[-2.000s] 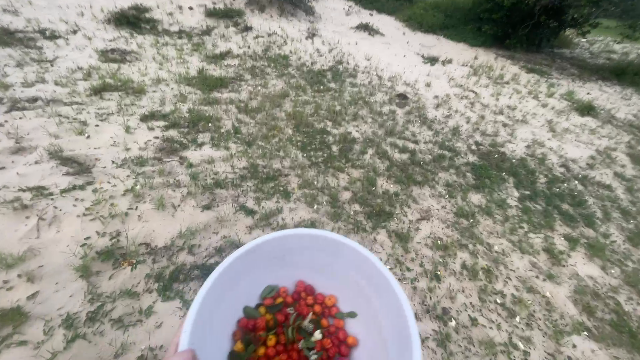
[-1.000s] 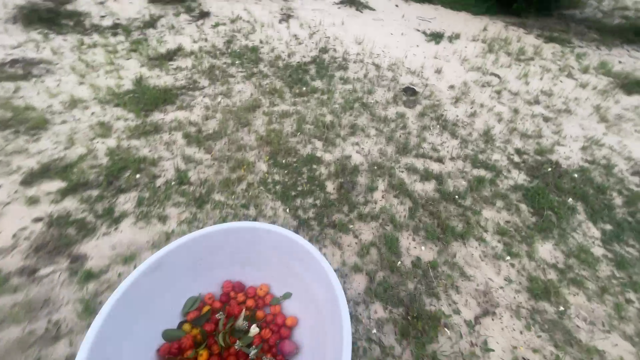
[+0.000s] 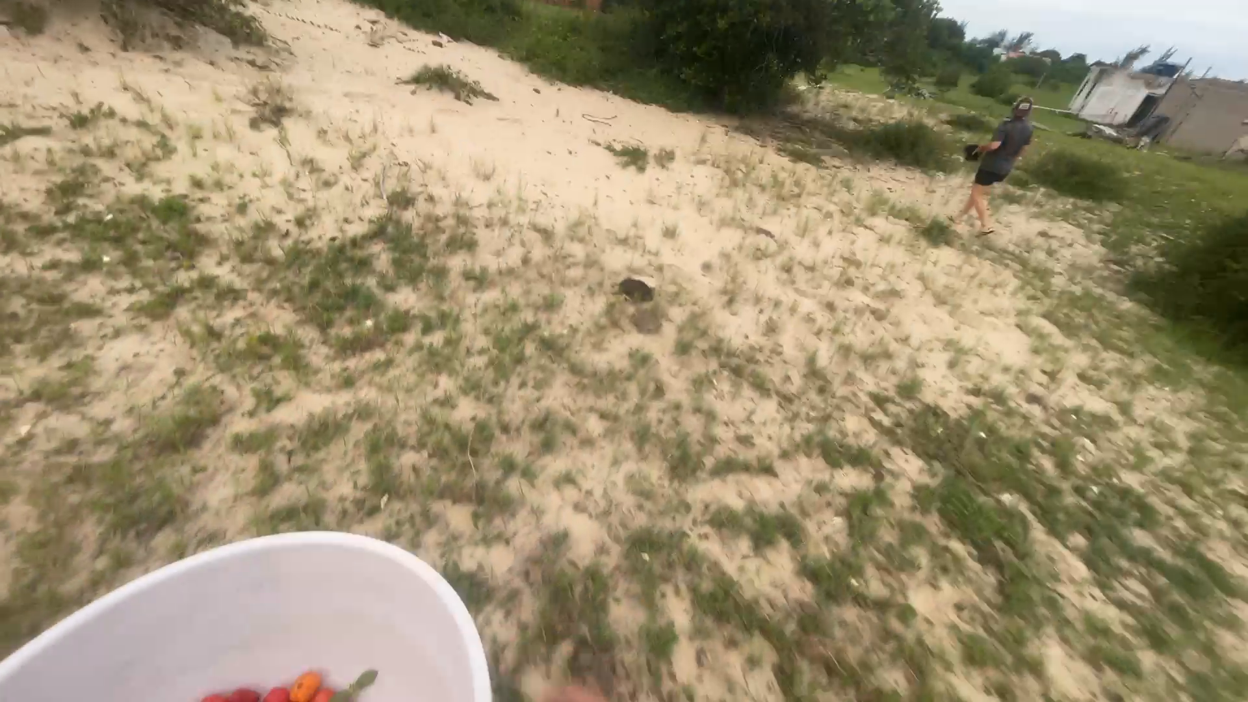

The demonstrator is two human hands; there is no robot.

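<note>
A white round tub [image 3: 390, 585], tilted and cut off by the bottom left edge of the head view, holds small red and orange fruits [image 3: 305, 684] with a green leaf [image 3: 363, 681] among them. Only the top of the fruit pile shows. My left hand is out of sight, so its hold on the tub cannot be seen. Right of the tub, a blurred skin-toned patch shows at the bottom edge; whether it is my right hand cannot be told.
Sandy ground with low grass tufts [image 3: 975, 507] slopes ahead, with a small dark object [image 3: 636, 290] on it. A person [image 3: 1009, 146] walks at the upper right, near shrubs [image 3: 902, 143]. Dense bushes [image 3: 721, 49] and a grey-walled structure [image 3: 1204, 115] stand farther back.
The view has tilted up, bringing the person and the structure into sight. The tub sits lower and farther left in the view, with less of its fruit showing.
</note>
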